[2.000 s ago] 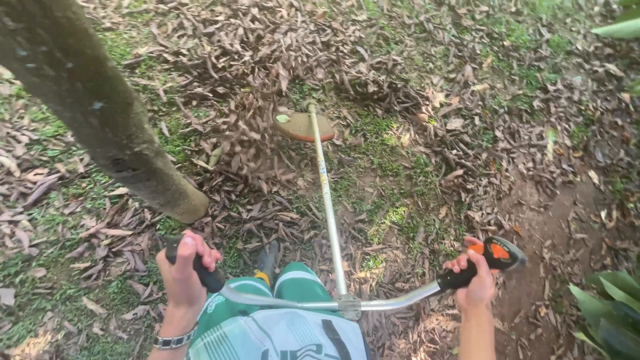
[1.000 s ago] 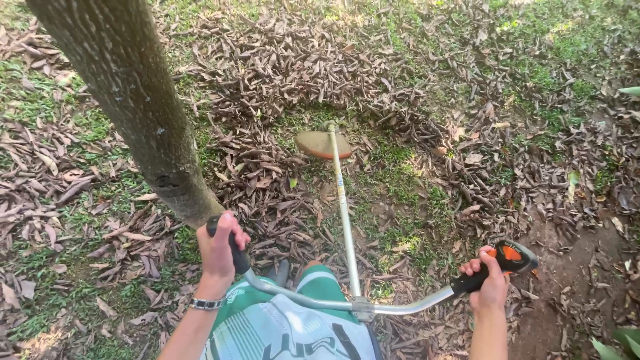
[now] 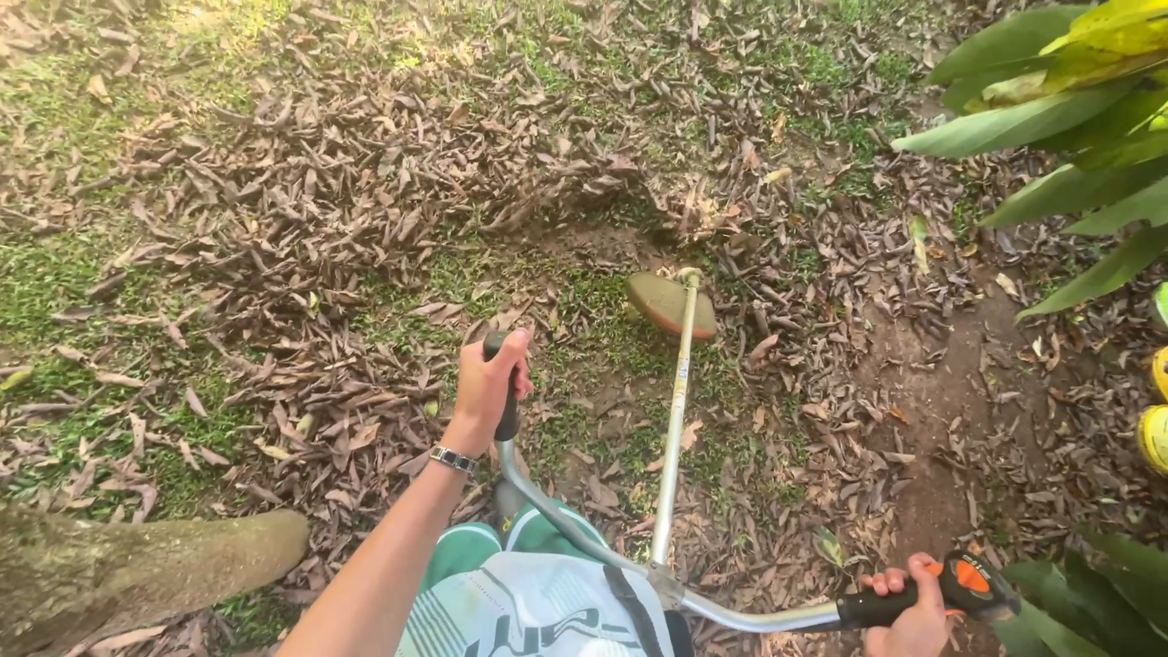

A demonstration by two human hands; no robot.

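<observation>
My left hand, with a metal-link bracelet on its wrist, is closed round the black left grip of a brush cutter's handlebar. Low at the right, my right hand holds the black and orange control grip. From the handlebar clamp a straight metal shaft runs forward to the cutting head. A dirty, orange-edged guard sits beside that head, low over grass and dry leaves. The cutting line or blade cannot be made out.
A tree trunk stands at the lower left. Dry leaves lie thickly over the grass, with a bare dirt strip on the right. Broad green leaves reach in at the upper right, above yellow objects at the edge.
The view has turned strongly; the trunk now lies at the lower left and more plants show at right. Both hands keep their hold on the handlebar grips.
</observation>
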